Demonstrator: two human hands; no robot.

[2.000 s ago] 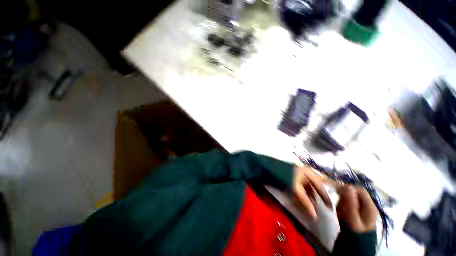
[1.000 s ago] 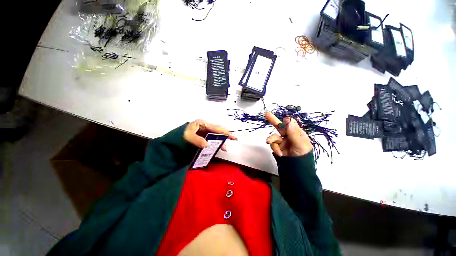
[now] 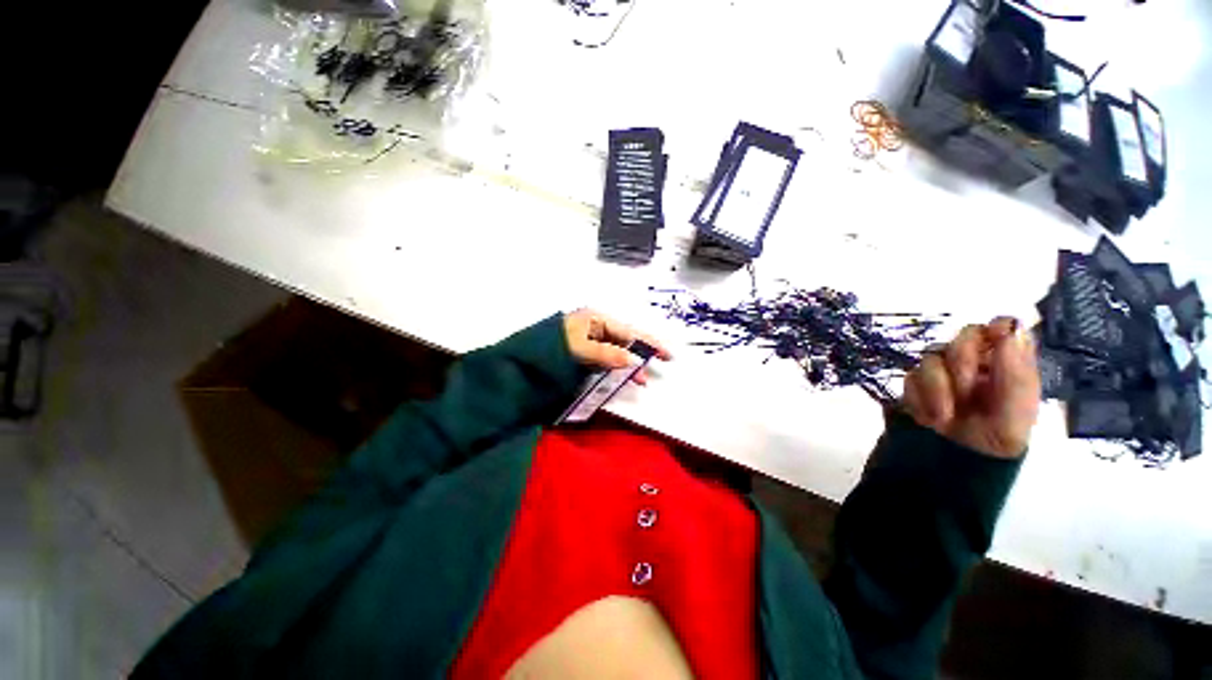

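Observation:
My left hand (image 3: 609,348) is at the table's near edge, closed on a hang tag (image 3: 602,391) with a white panel and dark border, held tilted. My right hand (image 3: 981,385) is raised at the right end of the black string pile (image 3: 831,332), fingers curled and close together; whether a thin string is between them cannot be told. Behind the strings stand a stack of black printed hang tags (image 3: 633,195) and, to its right, a stack of white-faced hang tags (image 3: 751,197).
Strung hang tags (image 3: 1116,332) lie in a heap at the right, partly behind my right hand. Bundled tags (image 3: 990,126) and rubber bands (image 3: 876,128) are at the upper right. A clear bag of strings (image 3: 379,80) is at the upper left. A cardboard box (image 3: 253,425) is below the table edge.
My right hand has moved right, from above the string pile to beside the strung tags, and its fingers have drawn together. My left hand still holds the tag, now seen more edge-on.

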